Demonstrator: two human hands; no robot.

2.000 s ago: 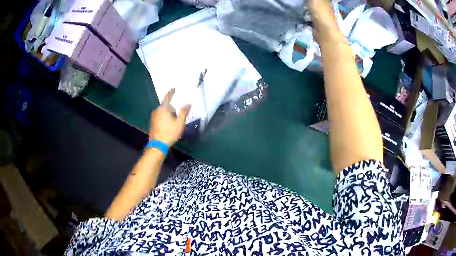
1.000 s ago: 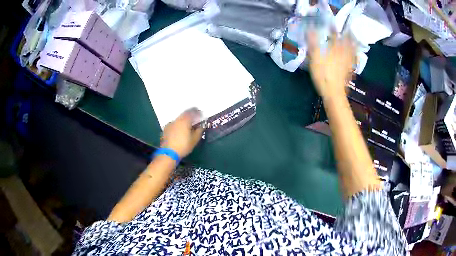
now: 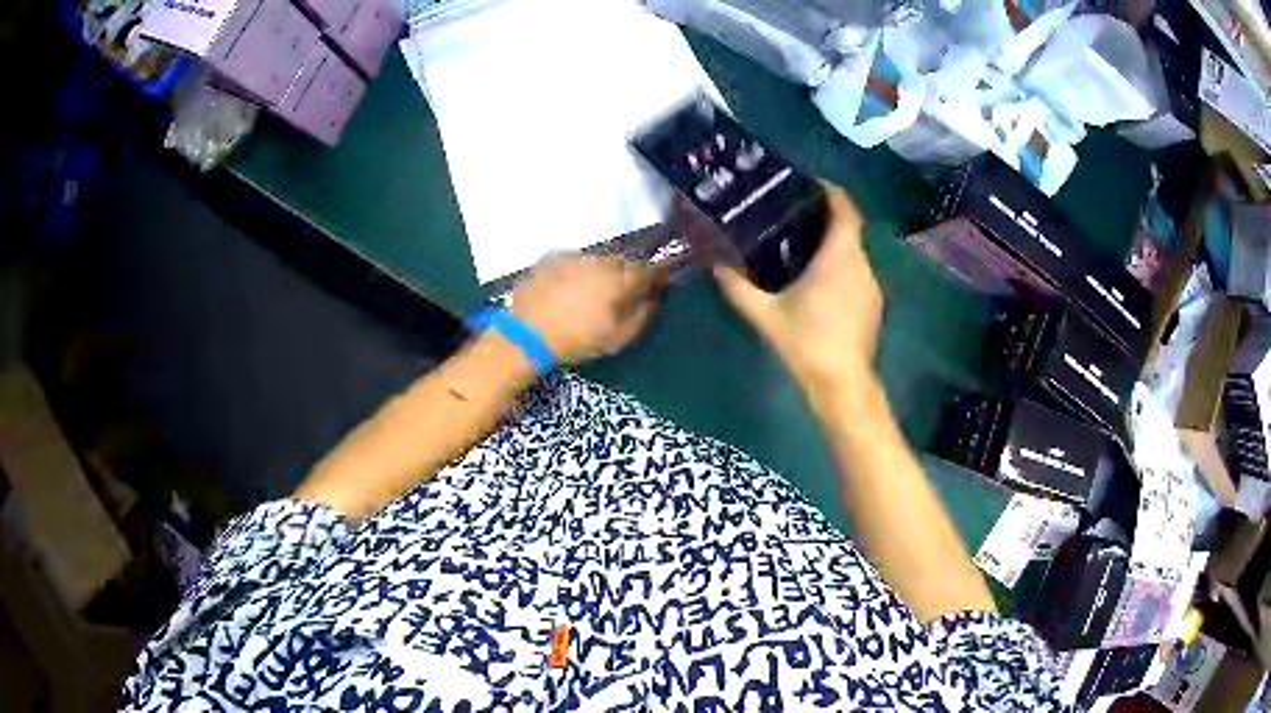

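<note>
A black product box (image 3: 732, 188) with white print and small icons is in my right hand (image 3: 822, 300), held at its near end over the right edge of the mailers. A stack of flat white poly mailers (image 3: 544, 126) lies on the dark green table. My left hand (image 3: 592, 300) is at the near edge of the stack, its fingers at the dark band beside the box. The fingertips are blurred, so I cannot tell whether they pinch the band.
Stacked black boxes (image 3: 1066, 355) stand at the right. Mauve-pink boxes (image 3: 300, 70) and a crumpled clear pouch (image 3: 209, 123) are at the far left. White carrier bags (image 3: 962, 98) lie at the top right. A small printed label (image 3: 1029, 536) is near the right edge.
My right hand has come back from the carrier bags at the top right and now holds a black box over the mailers. My left hand has moved slightly right along the near edge.
</note>
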